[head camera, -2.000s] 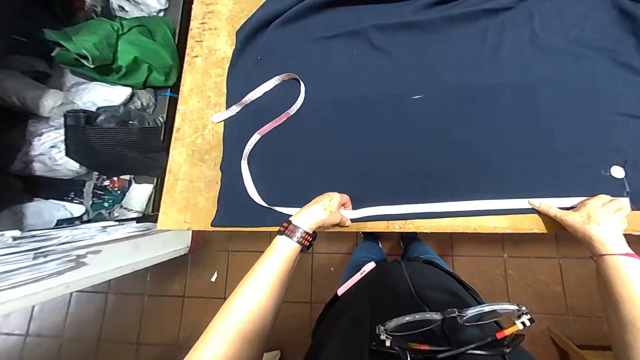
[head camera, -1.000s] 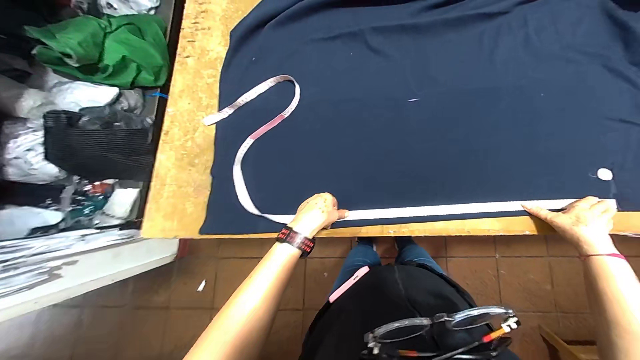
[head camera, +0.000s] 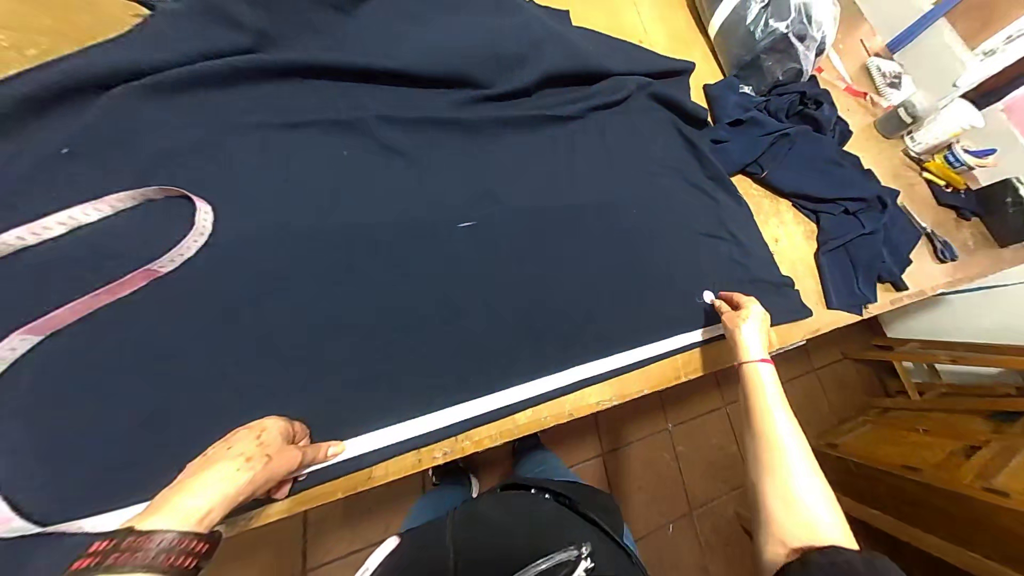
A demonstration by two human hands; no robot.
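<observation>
Navy fabric (head camera: 448, 264) is spread over the wooden table. A white and pink measuring tape (head camera: 520, 392) runs straight along its near edge, then curves in a loose loop at the left. My left hand (head camera: 256, 460) pinches the tape between thumb and fingers at the fabric's edge. At the far end of the straight stretch, my right hand (head camera: 742, 320) has its fingertips on a small white disc (head camera: 709, 297), likely tailor's chalk, lying on the fabric. The tape's right end is hidden beside or under that hand.
Crumpled navy cloth (head camera: 816, 184) lies to the right, with scissors (head camera: 938, 242) beyond it. A plastic-wrapped bundle (head camera: 772, 36), a white container (head camera: 944, 126) and a dark box (head camera: 1002, 210) stand farther back. Wooden furniture (head camera: 944, 448) is at lower right.
My right hand has left its place on the tape and reached the white disc. My left hand still holds the tape at the near edge. The view has swung to the right.
</observation>
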